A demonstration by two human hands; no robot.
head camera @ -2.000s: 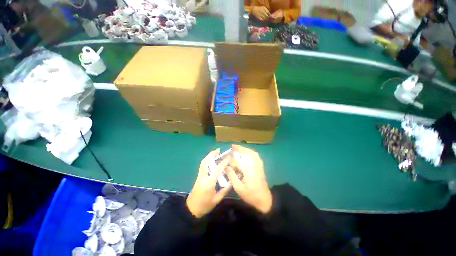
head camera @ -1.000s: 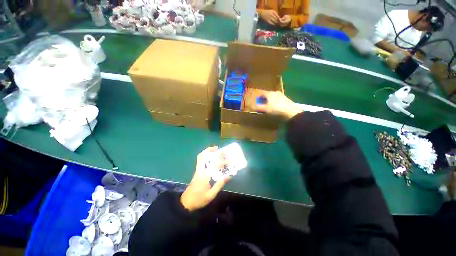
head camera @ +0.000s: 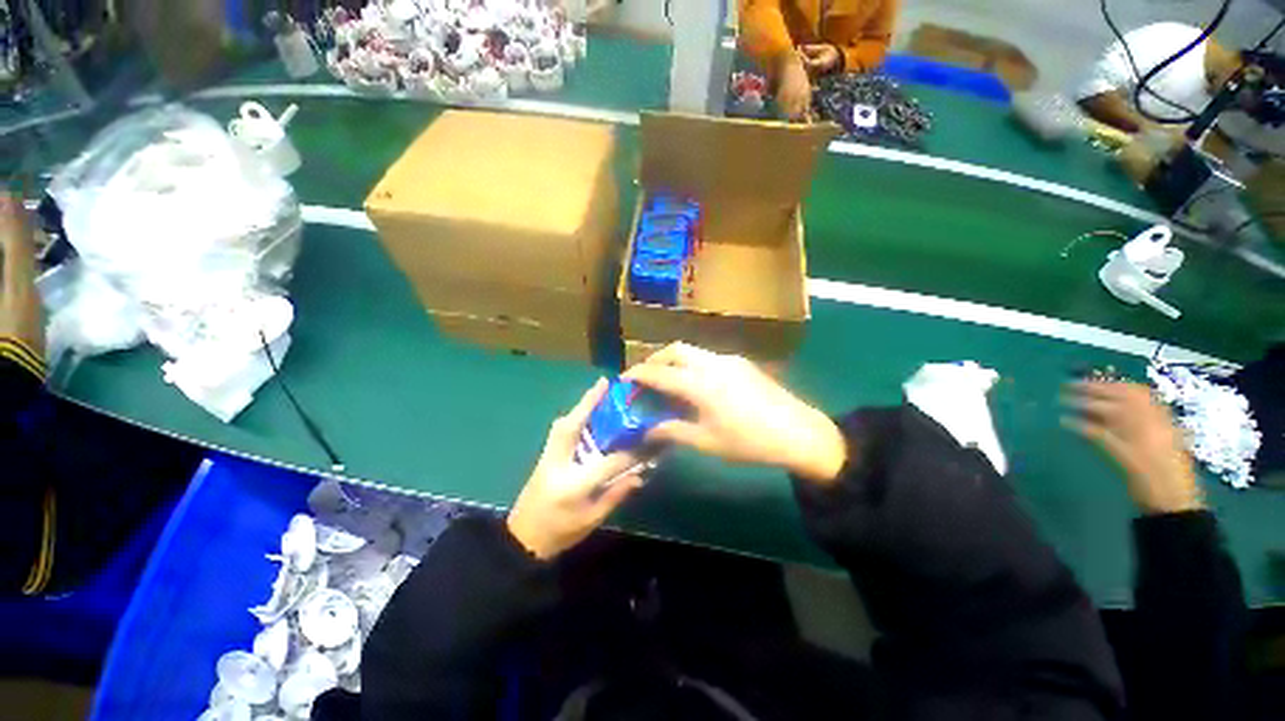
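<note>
A blue battery pack [head camera: 620, 417] is between my hands, over a white housing [head camera: 589, 454] that is mostly hidden by it and by my fingers. My left hand [head camera: 561, 486] holds the housing from the left and below. My right hand [head camera: 733, 411] has its fingers on the pack from above and the right. The open battery carton [head camera: 733, 327] stands behind my hands, with blue packs [head camera: 662, 254] along its left side.
Closed cartons [head camera: 486, 190] stand left of the open one. A plastic bag of housings [head camera: 176, 226] lies far left. A blue bin [head camera: 176, 592] holds white parts. A white piece [head camera: 961, 406] lies right. Another person's hand [head camera: 1139, 437] is near white parts [head camera: 1209, 423].
My right hand has come back from the carton with a blue pack and brought it onto the housing. Another person's hand and a white piece have appeared at right, and an arm at far left.
</note>
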